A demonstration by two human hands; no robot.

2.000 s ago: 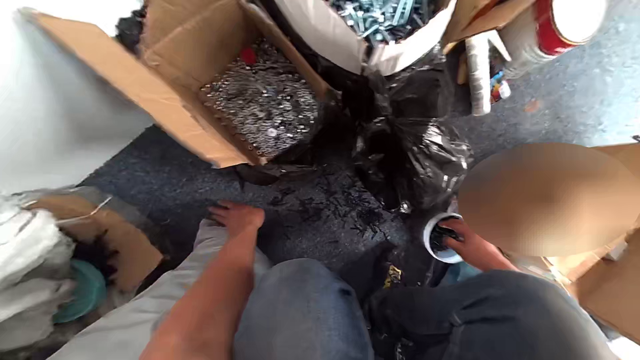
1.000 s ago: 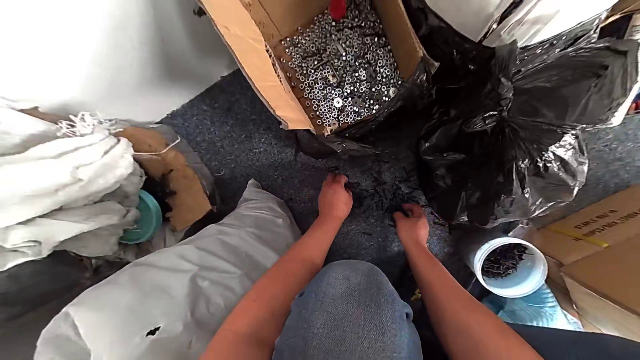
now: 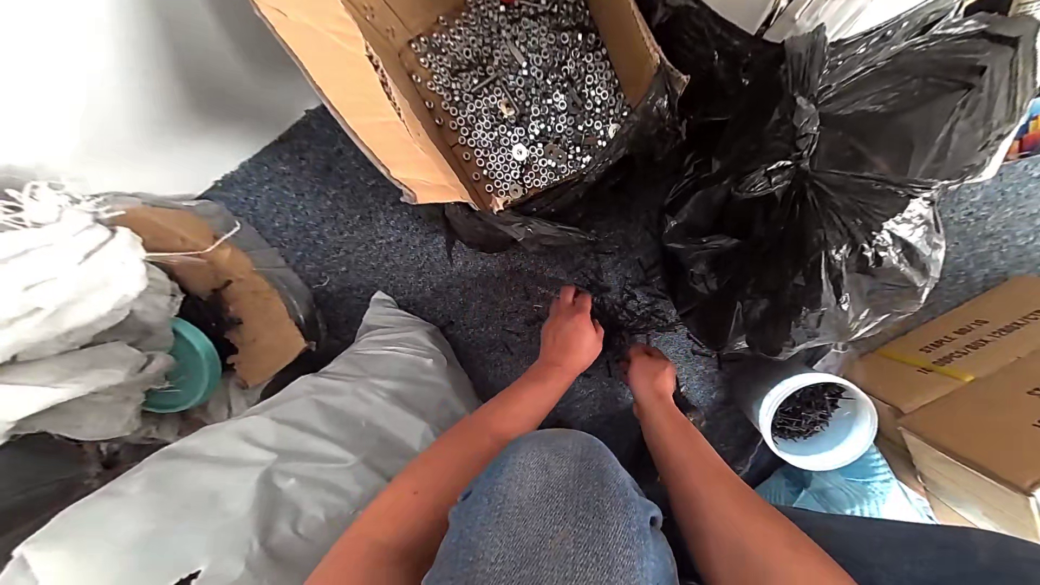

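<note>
Loose black screws (image 3: 638, 305) lie scattered on the dark blue carpet between the cardboard box and my knee. My left hand (image 3: 571, 329) is down at their left side, fingers bent among them. Just right of it and nearer to me, my right hand (image 3: 648, 374) has its fingers curled at the pile's near edge. What either hand holds is hidden by the fingers. A white plastic tub (image 3: 768, 414) with dark screws in it stands to the right of my right hand. Metal nuts and washers (image 3: 520, 97) fill the bottom of the open cardboard box (image 3: 406, 146) ahead.
A tied black plastic bag (image 3: 812, 203) bulges at the right, beyond the tub. Cardboard cartons (image 3: 959, 357) stand at the far right. A grey plastic sack (image 3: 284, 455) lies left of my arm, with a teal bowl (image 3: 185, 366) and white sacking (image 3: 73, 284) farther left.
My right hand was in the white tub two seconds ago; it is now at the screws on the carpet beside my left hand. The view has shifted strongly.
</note>
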